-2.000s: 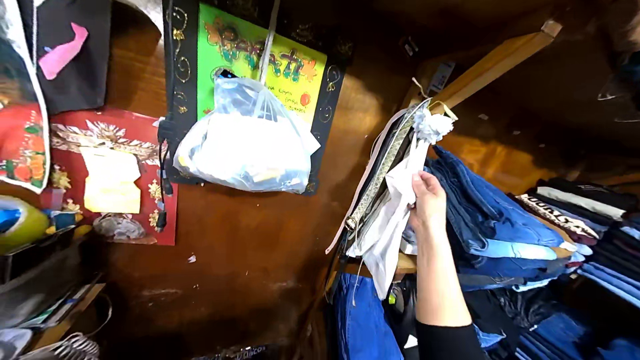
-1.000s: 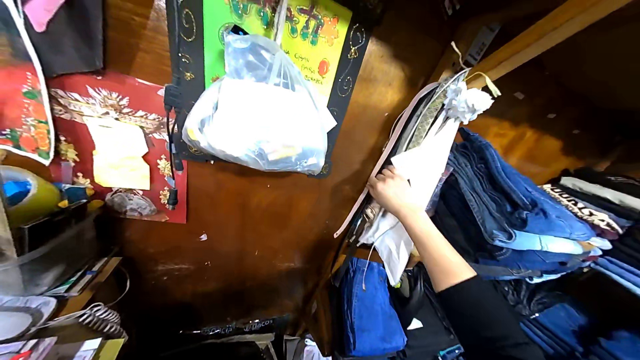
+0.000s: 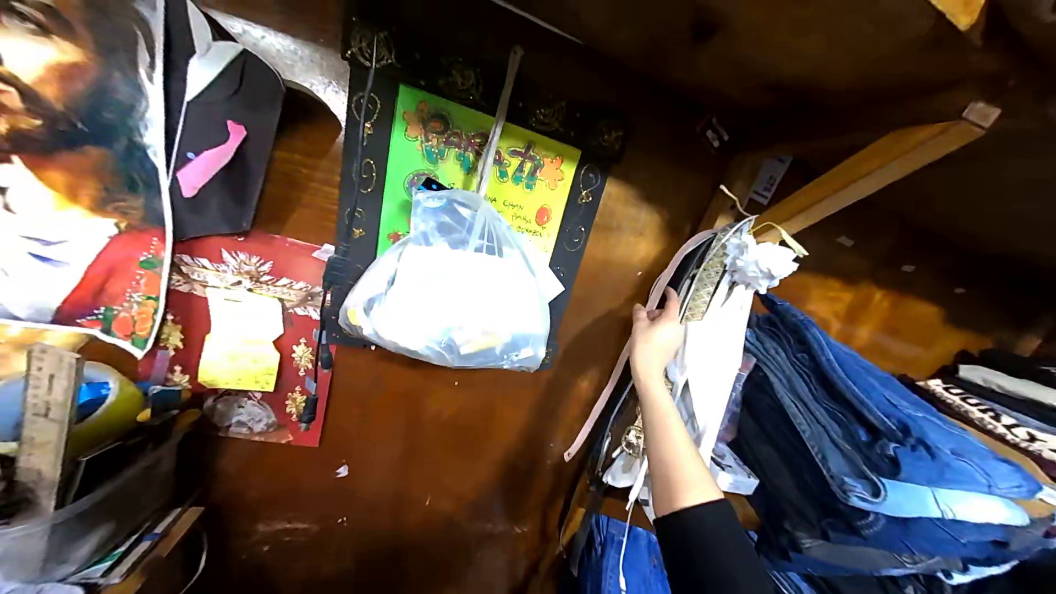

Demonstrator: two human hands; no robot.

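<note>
My right hand [image 3: 657, 330] reaches up from the lower right, its fingers at the upper part of a hanging bundle of belts. A pale pink strap [image 3: 609, 384] and a dark belt lie at its fingertips; whether they are gripped cannot be made out. Just right of the hand hang a glittery gold belt [image 3: 704, 285] and a white fabric sash [image 3: 711, 363], topped by a white fabric flower [image 3: 761, 262]. The bundle hangs beside a wooden bracket. My left hand is out of view.
Folded jeans [image 3: 858, 412] are stacked right of the belts, with more folded clothes [image 3: 990, 396] beyond. A wooden beam [image 3: 883, 177] juts out above. A filled plastic bag [image 3: 450, 305] hangs before a decorated board on the wall. At lower left are a tape roll [image 3: 107, 404] and a bin [image 3: 124, 503].
My right hand has gone from the white sash to the belts on its left, and now sits higher on the bundle than one second ago. The white sash hangs straighter.
</note>
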